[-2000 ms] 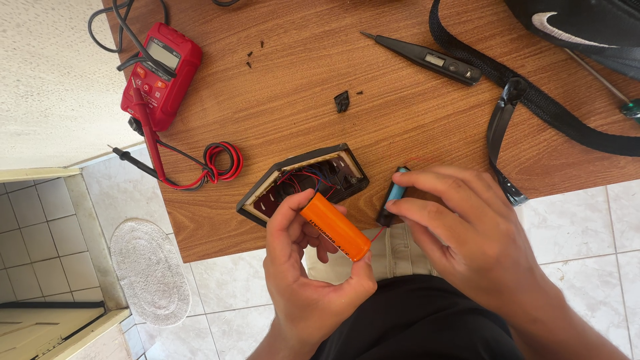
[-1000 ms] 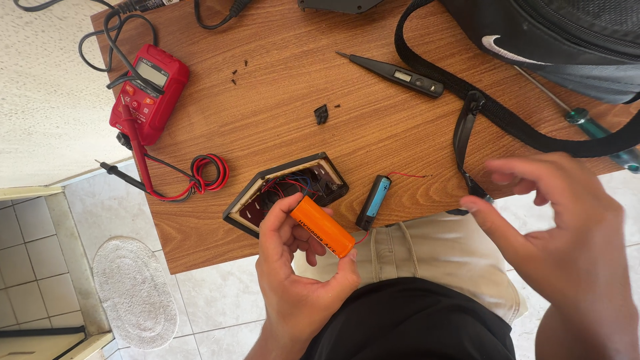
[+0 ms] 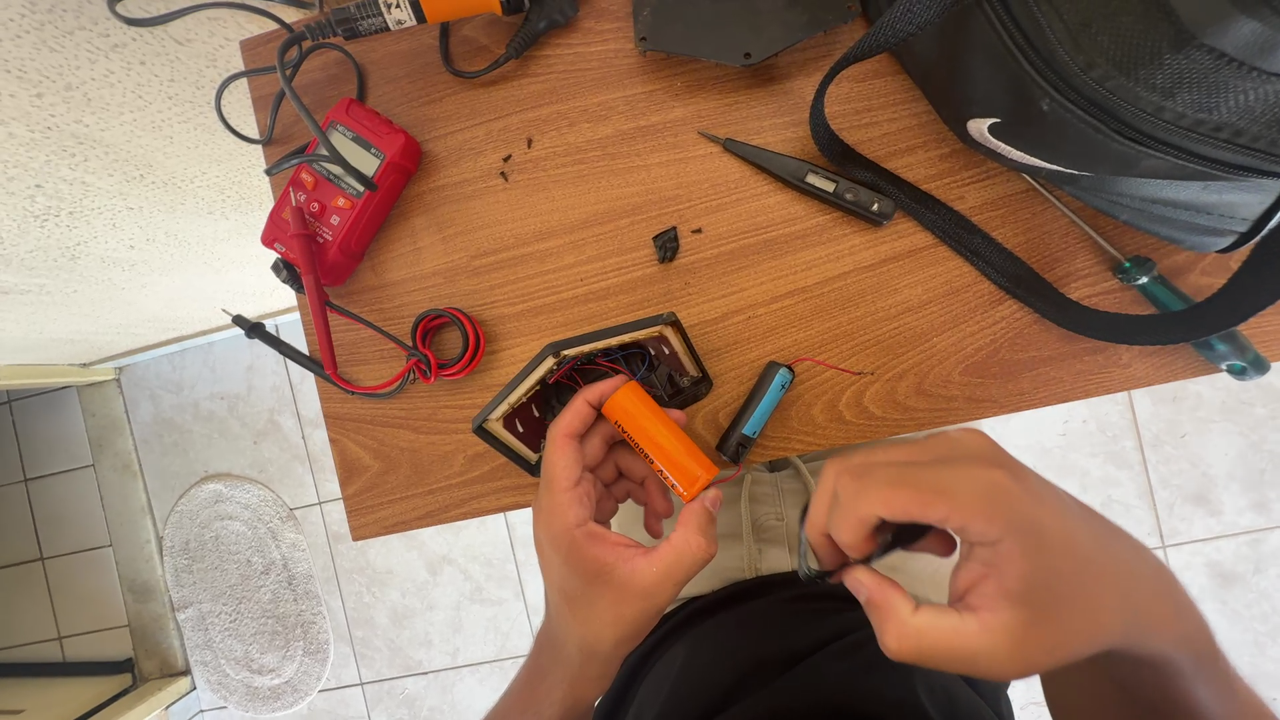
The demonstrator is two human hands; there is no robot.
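Note:
An orange cylindrical battery cell (image 3: 658,440) is held by its ends between the thumb and fingers of my left hand (image 3: 625,510). Behind that hand lies an open black casing (image 3: 520,405) with a pale inner rim and thin red and blue wires. Just right of the orange cell, a smaller blue and black cell (image 3: 757,412) rests at the table's edge, a red wire running from its top. My right hand (image 3: 930,550), over my lap, pinches a blurred dark strip (image 3: 815,560), perhaps black tape; its far part is hidden by the fingers.
A red digital multimeter (image 3: 345,190) with coiled probe leads (image 3: 447,345) is on the wooden table (image 3: 560,270). A voltage tester pen (image 3: 800,180), a black scrap (image 3: 665,245), a dark flat cover (image 3: 745,30), a black bag (image 3: 1100,100) and a green-handled screwdriver (image 3: 1190,315) lie about.
My right hand has let go of the blue and black cell, moved right, and come back holding a dark strip over my lap. My left hand still holds the orange cell.

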